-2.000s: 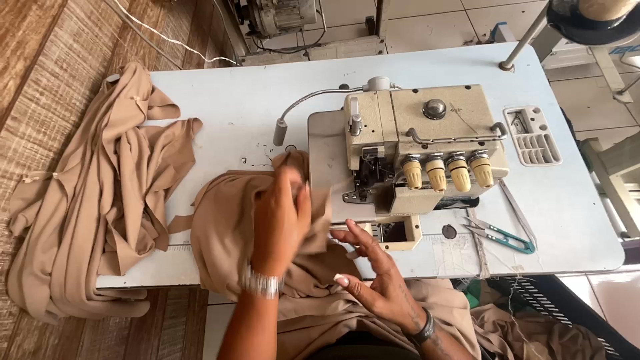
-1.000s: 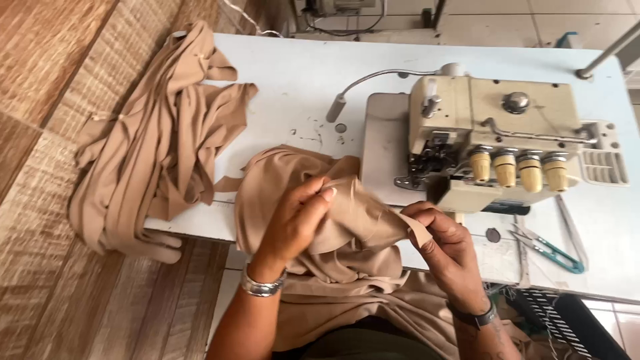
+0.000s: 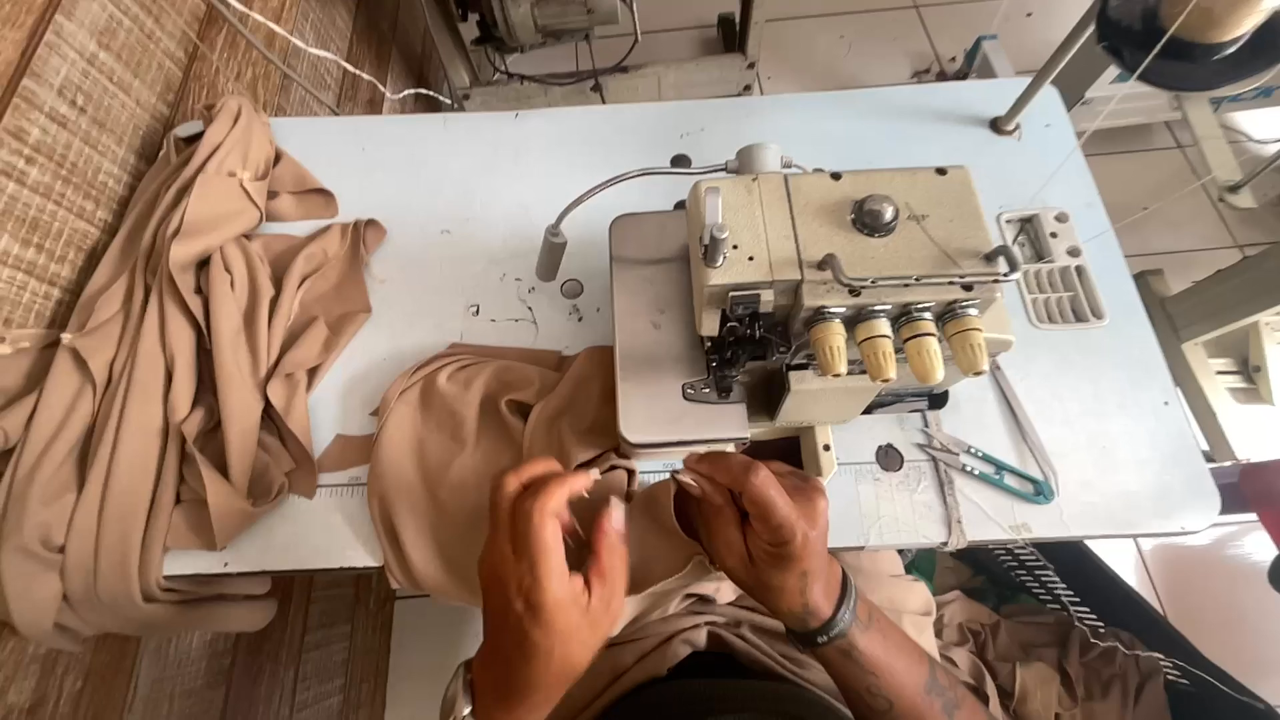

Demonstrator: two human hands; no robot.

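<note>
Tan knit fabric (image 3: 470, 450) lies over the table's front edge, left of and below an overlock sewing machine (image 3: 830, 240), and runs down toward the lap. My right hand (image 3: 765, 520) pinches an edge of this fabric between thumb and fingers, just in front of the machine's metal cloth plate (image 3: 665, 330). Over the fabric is my left hand (image 3: 555, 570), its fingers and thumb apart, with nothing plainly held between them. The presser foot area (image 3: 735, 360) shows at the plate's right side, with no fabric seen under it.
More tan fabric (image 3: 200, 340) is heaped at the table's left end. Thread snips (image 3: 990, 470) with teal handles lie right of the machine. A gooseneck lamp (image 3: 550, 250) arches behind the plate. A thread stand pole (image 3: 1050, 70) rises at the back right.
My left hand, which held the fabric one second ago, has let go and its fingers are apart. The fabric stretched between both hands has dropped. My right hand still holds an edge.
</note>
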